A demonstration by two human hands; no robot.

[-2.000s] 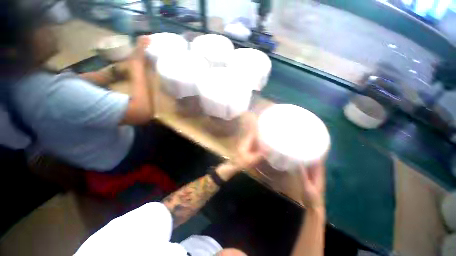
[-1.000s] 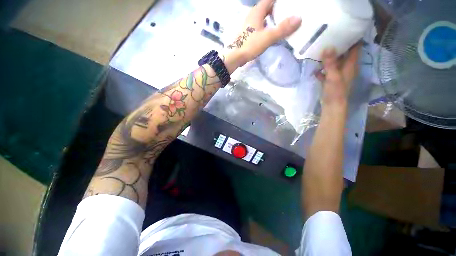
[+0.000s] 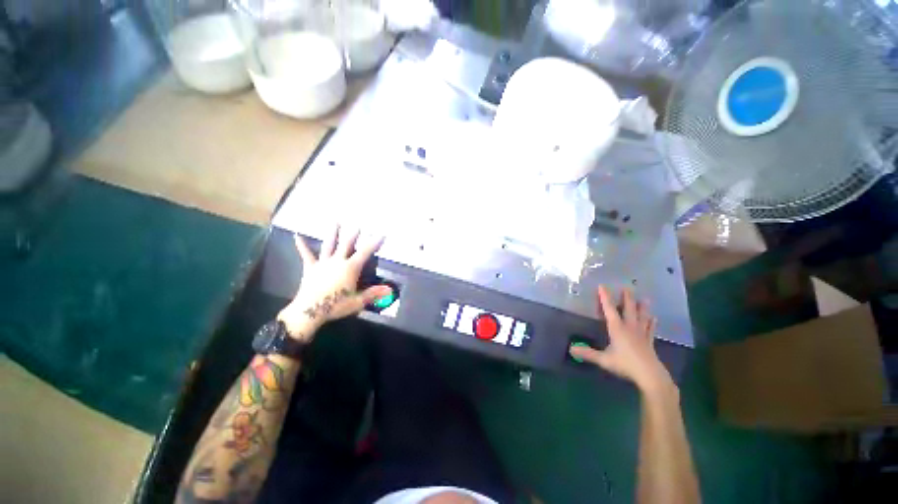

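Observation:
The white housing [image 3: 557,118] sits on the fixture spot of the shiny silver base plate [image 3: 345,197], with crinkled clear-whitish film [image 3: 566,236] below and beside it. My left hand [image 3: 338,279] is spread on the dark front panel, its thumb on the left green button [image 3: 385,297]. My right hand [image 3: 627,335] is spread at the panel's right end, its thumb on the right green button [image 3: 581,350], which is partly hidden. Both hands hold nothing. The red emergency stop [image 3: 486,327] lies between them, untouched.
Clear tanks with white bowl-like lower parts [image 3: 299,77] stand on cardboard [image 3: 187,143] at the upper left. A green bench surface [image 3: 148,285] lies at the left. A pedestal fan [image 3: 758,95] stands at the upper right. A brown carton [image 3: 802,374] is at the lower right.
The housing has been let go and now rests on the machine. Both hands have moved back from it to the green buttons. The view has shifted, bringing the clear tanks into sight.

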